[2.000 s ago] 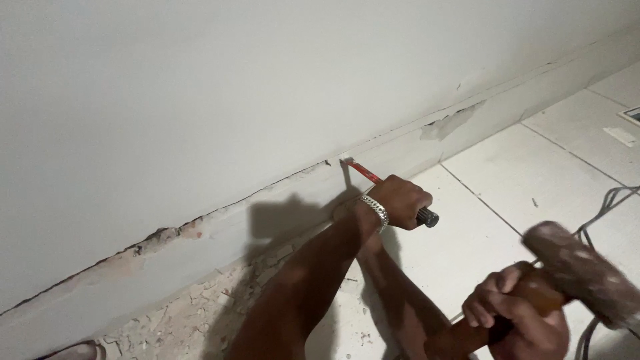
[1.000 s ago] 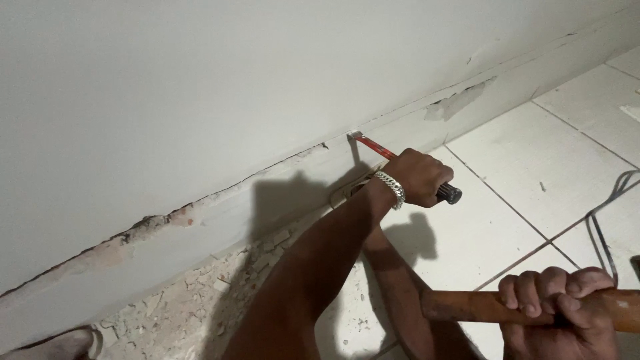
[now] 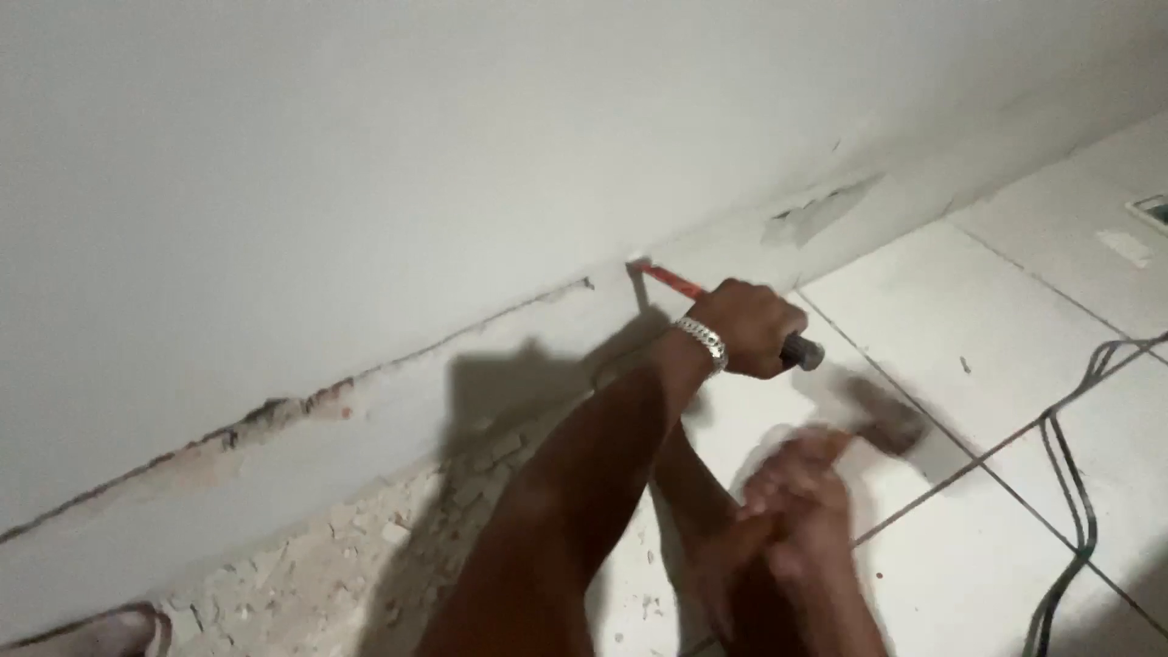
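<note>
My left hand (image 3: 750,327), with a silver chain bracelet at its wrist, grips a red chisel (image 3: 671,278) with a black end. The chisel's tip meets the wall along the top edge of the skirting (image 3: 511,360). Lower right, my right hand (image 3: 794,502) is closed around the wooden handle of a hammer; hand and tool are motion-blurred. The hammer's head (image 3: 881,415) is below and right of the chisel's end, apart from it. A dark crack (image 3: 301,401) with chipped plaster runs along the skirting's top edge left of the chisel.
Plaster rubble (image 3: 310,575) lies along the foot of the wall. A dark cable (image 3: 1072,474) crosses the white floor tiles (image 3: 985,566) at right. Part of a foot (image 3: 109,630) shows lower left. Farther along the skirting is a damaged patch (image 3: 821,210).
My right hand and the hammer have moved left, closer to the chisel, since a second ago; the hammer's head is back in view. My left hand keeps its hold on the chisel.
</note>
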